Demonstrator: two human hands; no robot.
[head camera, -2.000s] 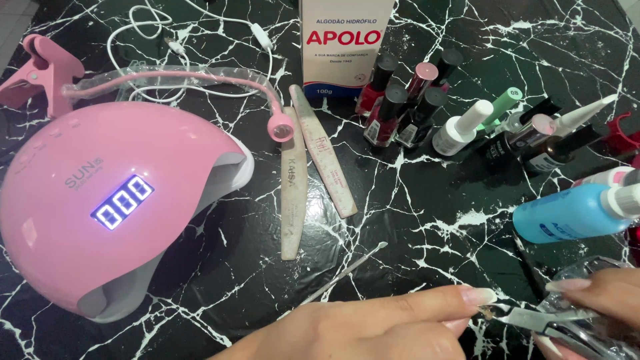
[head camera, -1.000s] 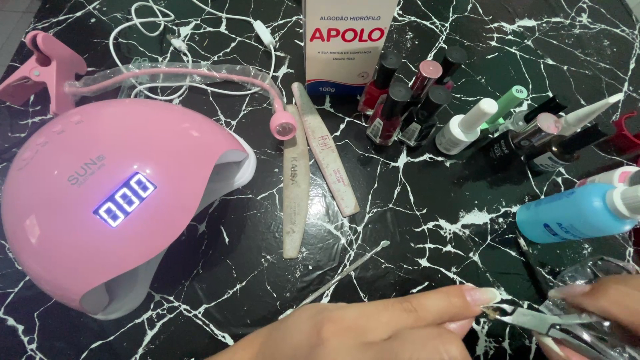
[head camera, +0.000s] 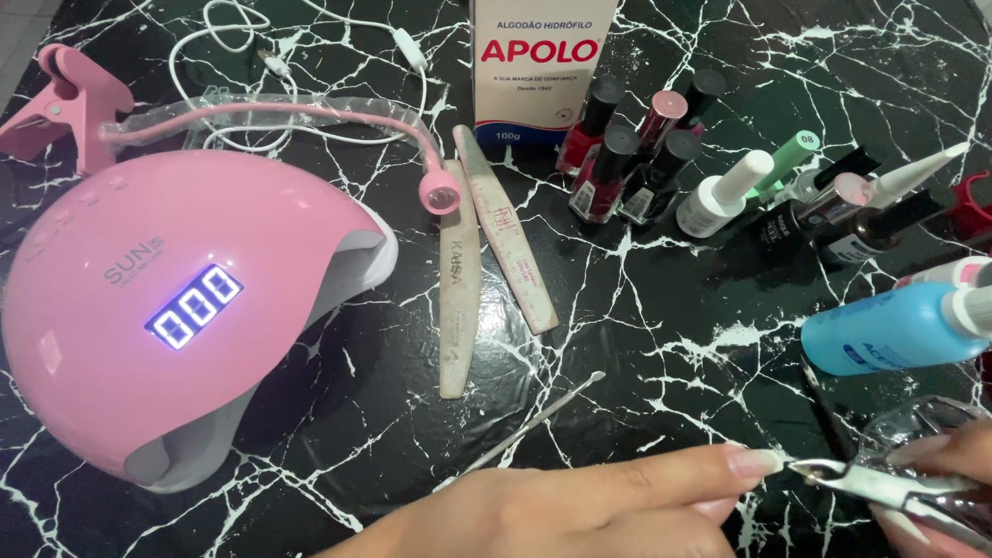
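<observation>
My left hand (head camera: 573, 504) reaches in from the bottom, its index finger extended and the other fingers curled beneath. Nothing can be seen held in it. At the lower right edge my right hand (head camera: 930, 480) grips metal cuticle nippers (head camera: 876, 482) by the handles, partly cut off by the frame. The tips of the nippers are right beside the left index fingernail; whether they touch it I cannot tell. A metal cuticle pusher (head camera: 535, 422) lies on the table above my left hand. Crumpled clear plastic (head camera: 922, 418) sits behind the right hand.
A pink nail lamp (head camera: 186, 310) with a lit display fills the left. Two nail files (head camera: 459, 310) lie mid-table near a pink clip-on gooseneck lamp (head camera: 271, 108). Behind stand a cotton box (head camera: 535, 101) and several polish bottles (head camera: 597, 186). A blue acetone bottle (head camera: 883, 329) lies at right.
</observation>
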